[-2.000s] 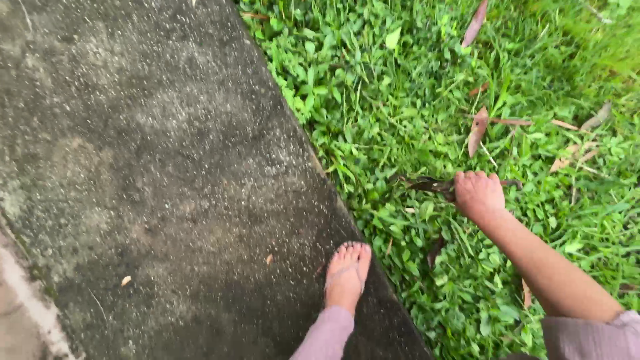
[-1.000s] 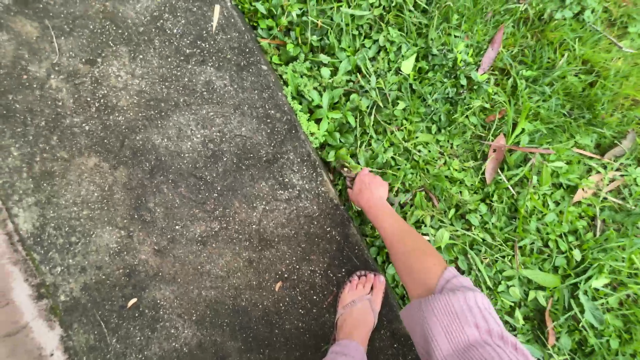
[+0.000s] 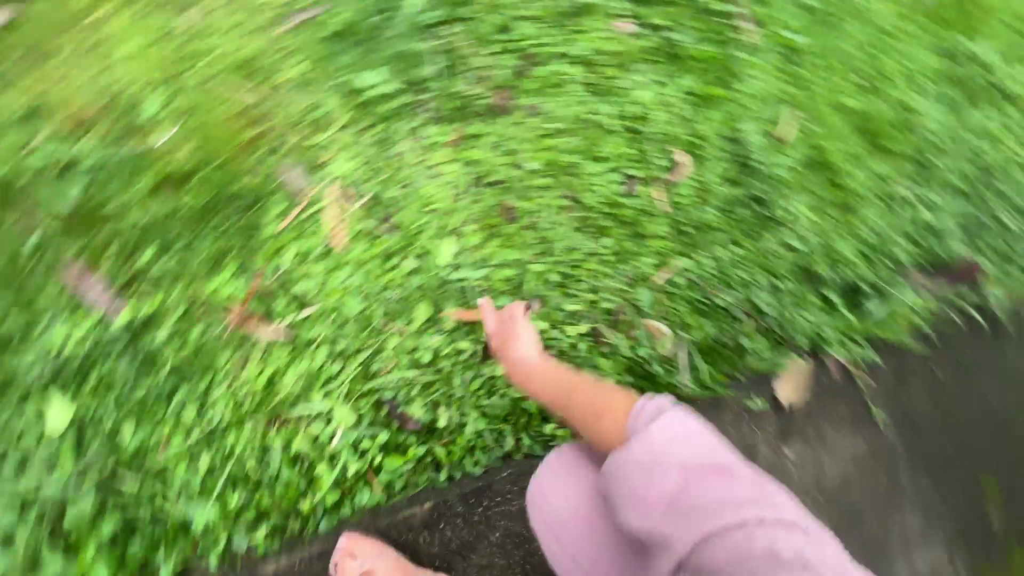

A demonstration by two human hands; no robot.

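Observation:
My right hand reaches down over the green grass, its fingers beside or around a brown dry leaf. Motion blur hides whether the fingers grip that leaf. Something dark shows at the fingertips and under the hand, too blurred to name. The arm wears a light purple sleeve. My left hand is out of the frame.
A dark concrete slab runs along the bottom and lower right, where a bare foot rests. Dry leaves lie scattered in the grass, with a tan leaf at the slab's edge.
The view has swung round a lot; the slab was at the left before. My right hand was at the slab's edge one second ago and is now over the grass.

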